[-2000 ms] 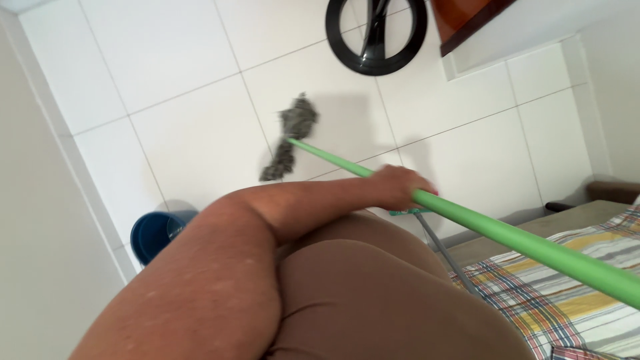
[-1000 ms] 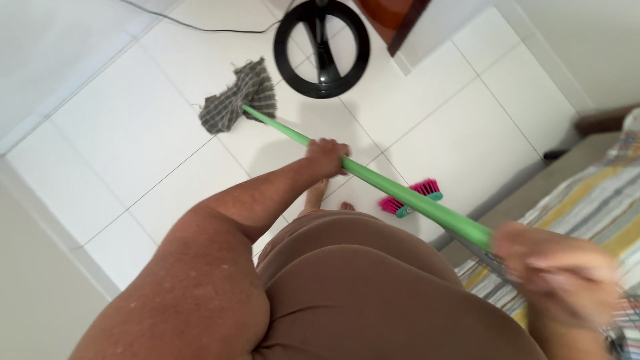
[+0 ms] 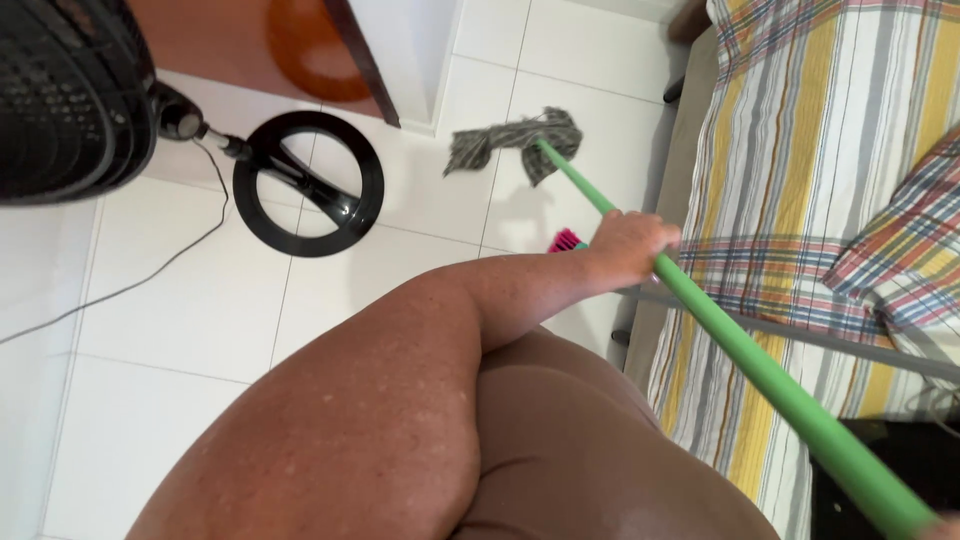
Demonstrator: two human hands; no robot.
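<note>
My left hand (image 3: 634,244) is closed around the green handle (image 3: 742,360) of a mop, partway along it. The grey string mop head (image 3: 517,142) lies spread on the white tiled floor. At the bottom right corner only a sliver of my right hand (image 3: 946,528) shows, at the upper end of the handle; its fingers are out of frame. Behind my left wrist is a broom head with pink bristles (image 3: 566,240), partly hidden. A grey pole (image 3: 832,343) passes under the mop handle and over the edge of the bed.
A black pedestal fan stands at the left, its round base (image 3: 247,187) on the tiles and its cord (image 3: 161,270) trailing left. On the right is a bed with a striped sheet (image 3: 772,187). A wall corner (image 3: 420,112) and reddish-brown furniture (image 3: 225,45) are at the top.
The view has swung strongly, bringing in more of the fan and bed. The mop head has moved across the floor from beside the fan base, on the cord side, to between it and the bed.
</note>
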